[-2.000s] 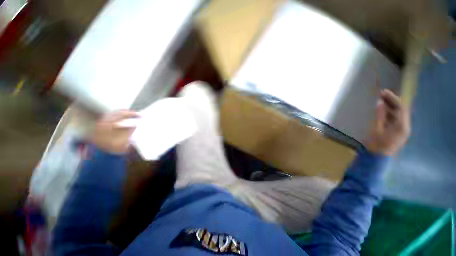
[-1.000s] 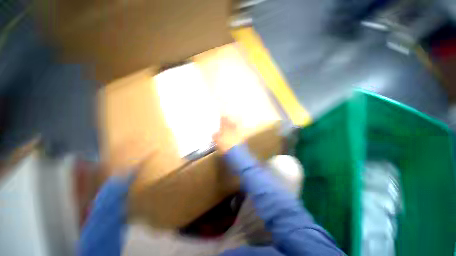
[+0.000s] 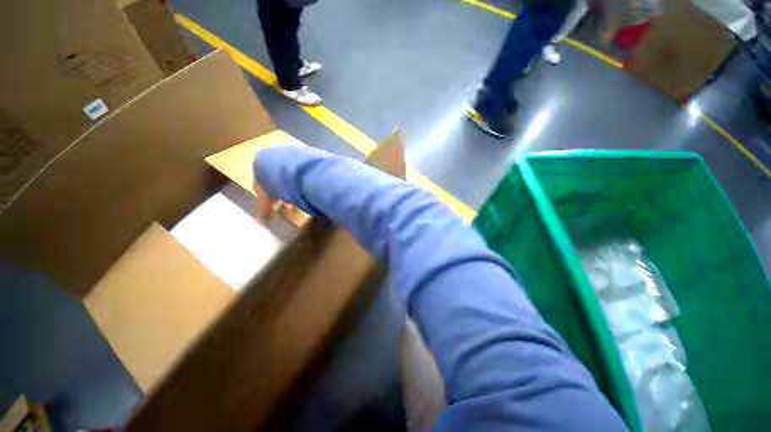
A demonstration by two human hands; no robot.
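An open brown carton (image 3: pixel 161 308) stands before me with its flaps spread. A white sheet or white flat goods (image 3: pixel 224 236) lie inside it. My right arm reaches across the carton's near side. My right hand (image 3: pixel 270 204) is at the right end of the opening, beside the right flap (image 3: pixel 245 160); sleeve and cardboard partly hide it, so its grip cannot be told. My left hand is not in view.
A green tote (image 3: pixel 558 245) with clear-bagged pale goods (image 3: pixel 638 325) stands at the right. Large cartons (image 3: pixel 63 72) are at the upper left. Two people's legs (image 3: pixel 283 42) and another carton (image 3: pixel 680 51) are beyond the yellow floor line (image 3: pixel 342 131).
My view has turned, and the carton flaps now stand more open, the near one raised. My right hand has moved to the carton's right end. My left hand has left the picture.
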